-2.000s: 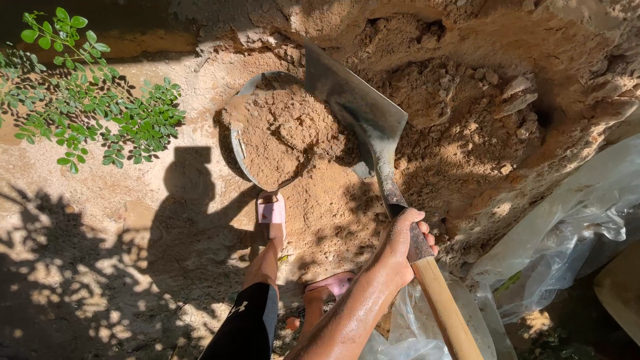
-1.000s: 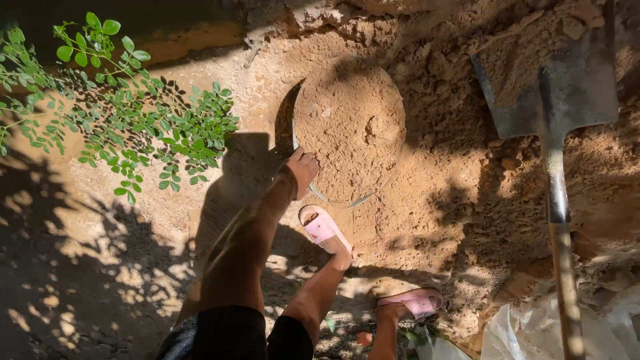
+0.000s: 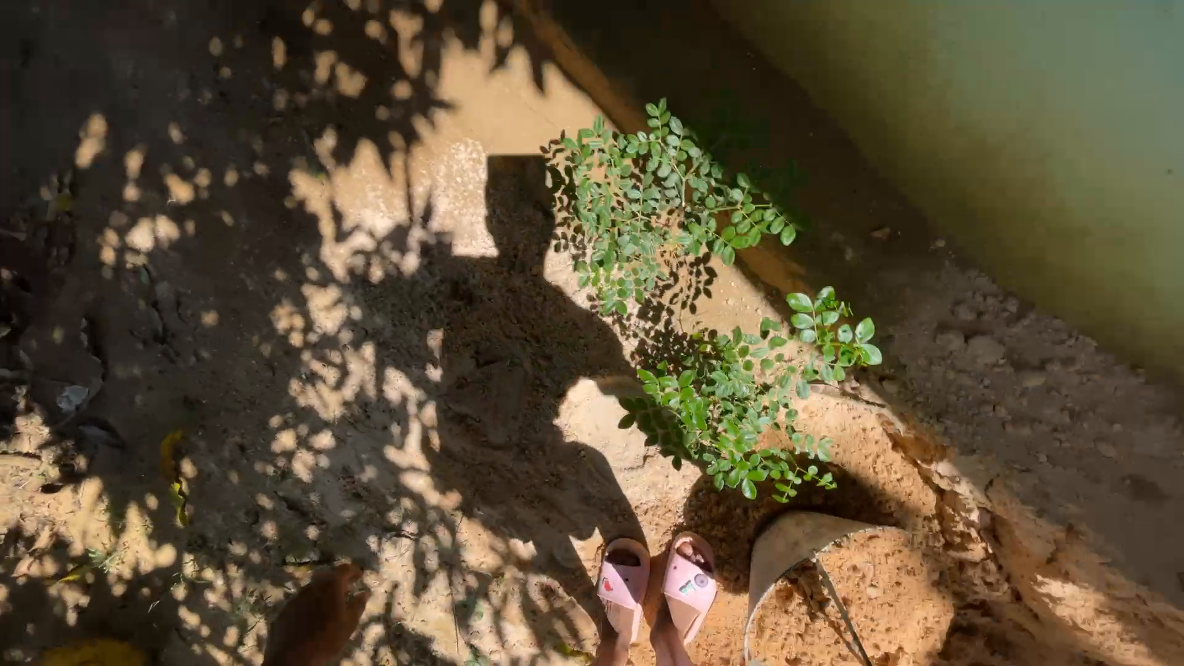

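My left hand (image 3: 319,610) is low at the left of the head view, in shade over the ground and apart from the bucket; its fingers are too dark to read. My right hand is out of view. A grey bucket (image 3: 779,553) is at the bottom edge, right of my feet, with reddish-brown soil (image 3: 893,592) in it and a thin dark handle or strip (image 3: 840,606) across its mouth. The frame cuts off its lower part. The shovel is not in view.
My feet in pink sandals (image 3: 622,587) stand beside the bucket. A leafy green plant (image 3: 712,398) grows just above it. A dirt ledge (image 3: 980,518) runs along the right, with murky greenish water or a smooth surface (image 3: 1036,139) beyond. Dappled shadows cover the ground.
My left hand was at the bucket's rim a second ago and is now away from it. Earlier, my right hand held the shovel's handle. The view has swung far to the left.
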